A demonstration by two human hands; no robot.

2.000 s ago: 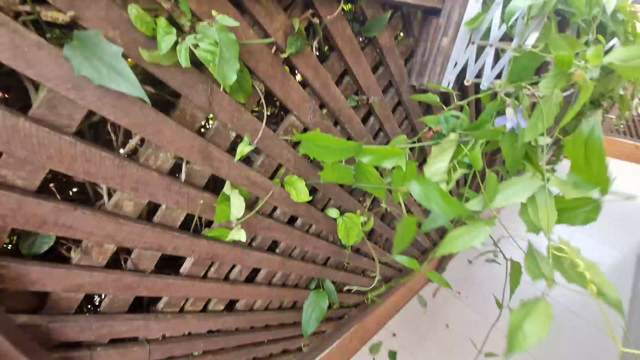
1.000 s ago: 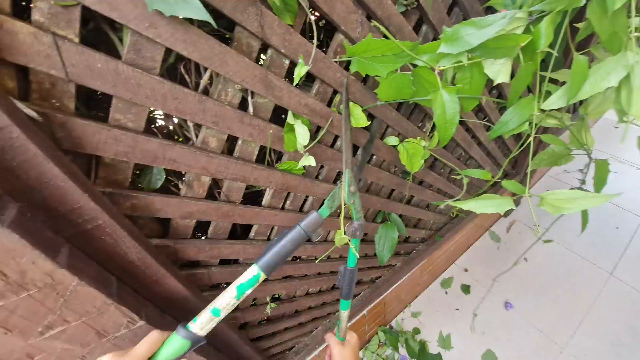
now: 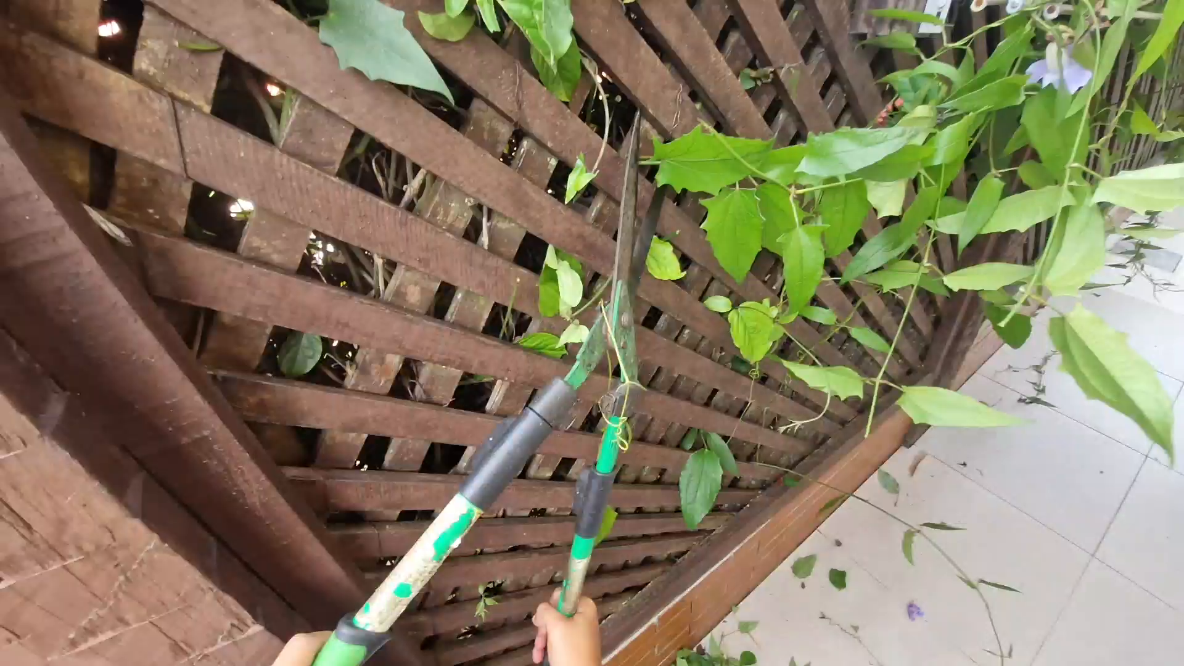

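Long-handled hedge shears (image 3: 624,361) with green, grey-sleeved handles stand in front of the wooden lattice, blades pointing up and nearly closed together. At the bottom edge my left hand (image 3: 301,650), mostly cut off by the frame, is on the left handle's green grip. My right hand (image 3: 567,633) is wrapped round the right handle. A thin tendril (image 3: 618,347) hangs about the shears' pivot. Just right of the blade tips is a leafy green vine (image 3: 768,176), which reaches in from the upper right.
Brown wooden lattice (image 3: 398,328) fills the left and centre, with more leaves poking through it. A thick wooden post (image 3: 139,388) slants at the left. A reddish-brown ledge (image 3: 740,546) runs along the lattice's foot. Fallen leaves lie on the pale tiled floor (image 3: 1045,518).
Two seconds ago neither the shears nor my hands were in view; one second ago both were. Since then the shears have stayed upright in front of the lattice, beside the vine.
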